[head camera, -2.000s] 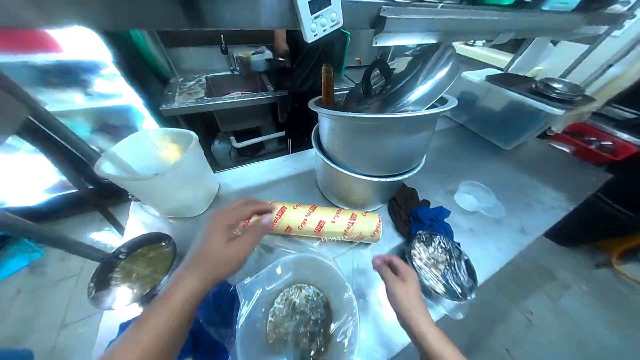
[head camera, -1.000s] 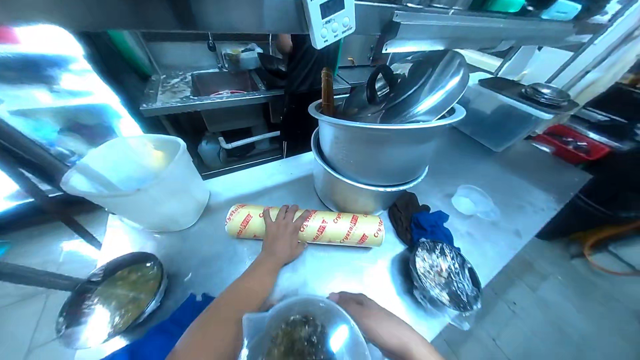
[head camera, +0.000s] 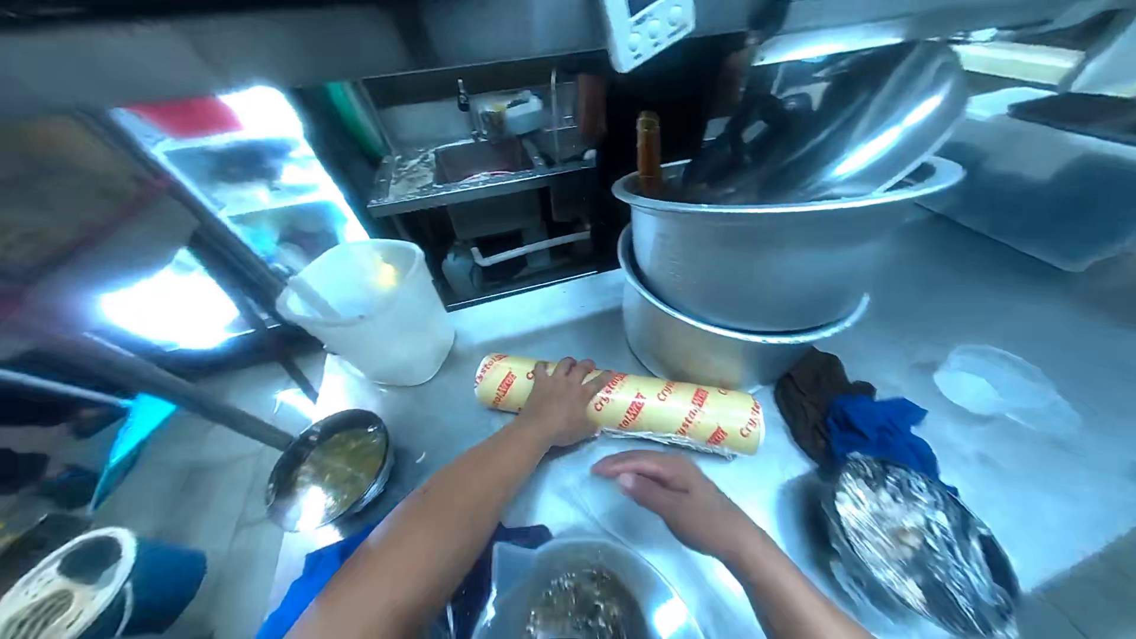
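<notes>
A large yellow roll of plastic cling film (head camera: 674, 410) with red print lies across the steel table. My left hand (head camera: 561, 404) rests spread on top of it, left of its middle. My right hand (head camera: 661, 497) is just below the roll, fingers together and slightly curled, near thin clear film; whether it pinches the film is unclear. Below both hands stands a clear bowl (head camera: 652, 577) with dark contents, cut off by the bottom edge. A film-covered bowl (head camera: 914, 541) sits at the right, beside blue and dark cloths (head camera: 874, 426).
Stacked aluminium pots (head camera: 754, 266) holding a steel bowl and a wooden handle stand behind the roll. A white plastic bucket (head camera: 382, 328) is at the left, with a pan of liquid (head camera: 342, 466) nearer. A clear lid-like container (head camera: 985, 386) lies right. A person stands beyond the table.
Two seconds ago my left hand was at the roll's left end; now it lies further along it. My right hand has moved from beside the covered bowl to just below the roll.
</notes>
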